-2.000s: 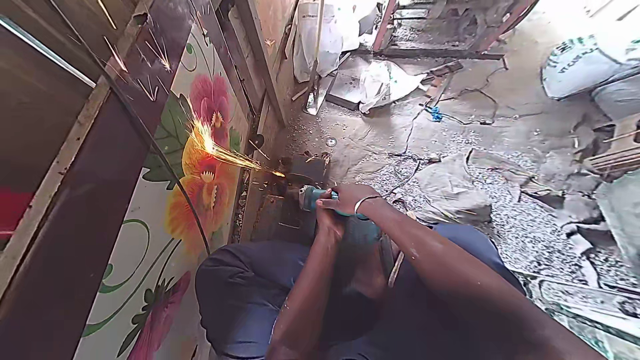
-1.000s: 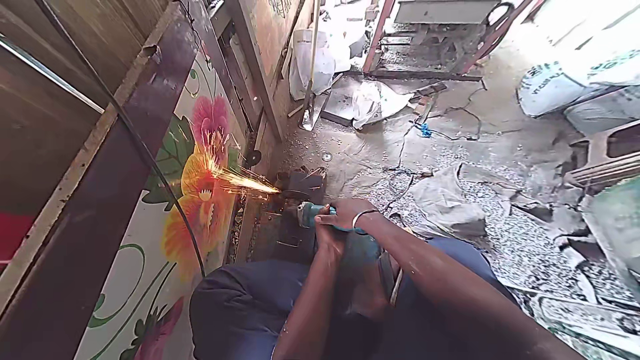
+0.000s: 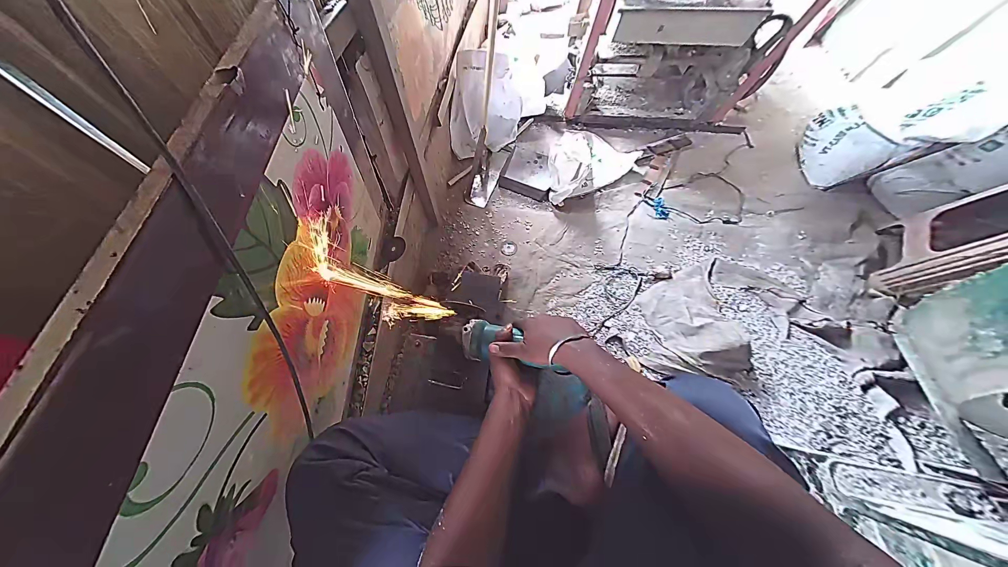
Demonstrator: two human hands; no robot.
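Both my hands are closed around the body of a teal angle grinder (image 3: 487, 340), low in front of my knees. My left hand (image 3: 512, 374) grips it from the near side, while my right hand (image 3: 547, 340), with a pale band at the wrist, lies over its top. The grinder's head points left, at dark metal pieces (image 3: 480, 291) on the ground. A stream of orange sparks (image 3: 386, 293) flies left from there onto a flower-patterned panel (image 3: 299, 346). The disc and its exact contact point are hidden by glare and blur.
A black cable (image 3: 228, 252) hangs across the panel at left. Crumpled sacking (image 3: 693, 315) lies on the gritty floor to the right, near a thin cord with a blue knot (image 3: 659, 208). Farther off are a metal-framed machine (image 3: 685, 71), white sacks (image 3: 850, 146) and a pale slotted block (image 3: 953, 236).
Sparks stream leftward in all the frames. Both hands stay on the grinder, with no plain change in their grip.
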